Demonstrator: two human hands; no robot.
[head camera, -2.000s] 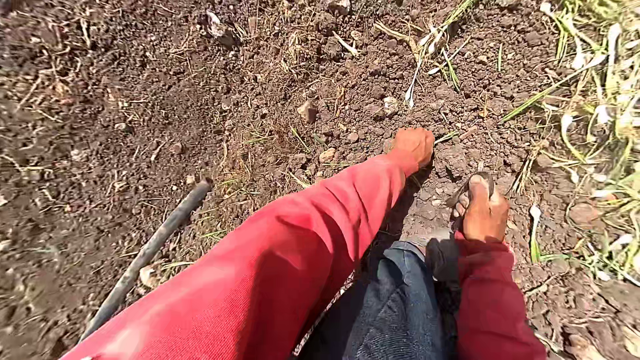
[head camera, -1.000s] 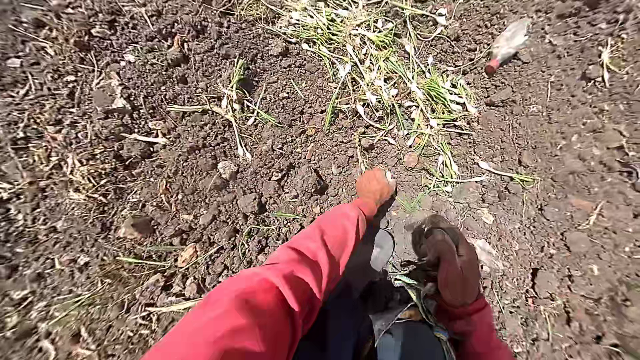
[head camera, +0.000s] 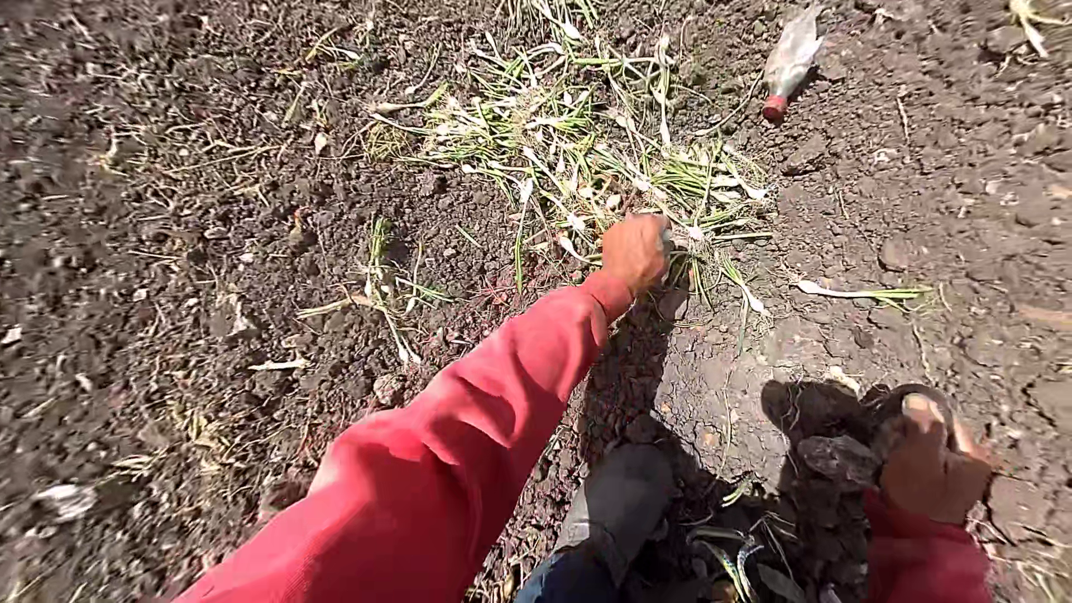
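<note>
My left hand (head camera: 636, 251), in a red sleeve, reaches down onto the near edge of a loose pile of uprooted bulb plants (head camera: 578, 151) with white bulbs and green leaves. Its fingers are bent among the plants; their tips are hidden, so a hold on any plant cannot be told. At the lower right, my right hand (head camera: 936, 461) is curled around something dark that is partly hidden and blurred, low over the soil. A single bulb plant (head camera: 863, 293) lies on the soil between the pile and the right edge.
A crumpled clear plastic bottle (head camera: 791, 63) with a red cap lies at the upper right. A small bunch of plants (head camera: 385, 289) rests on the cloddy soil at left. My shoe (head camera: 624, 502) is at the bottom centre, beside a few loose plants.
My left hand has moved from bare soil to the edge of the plant pile. My right hand has moved out to the right, away from my legs. The view has shifted.
</note>
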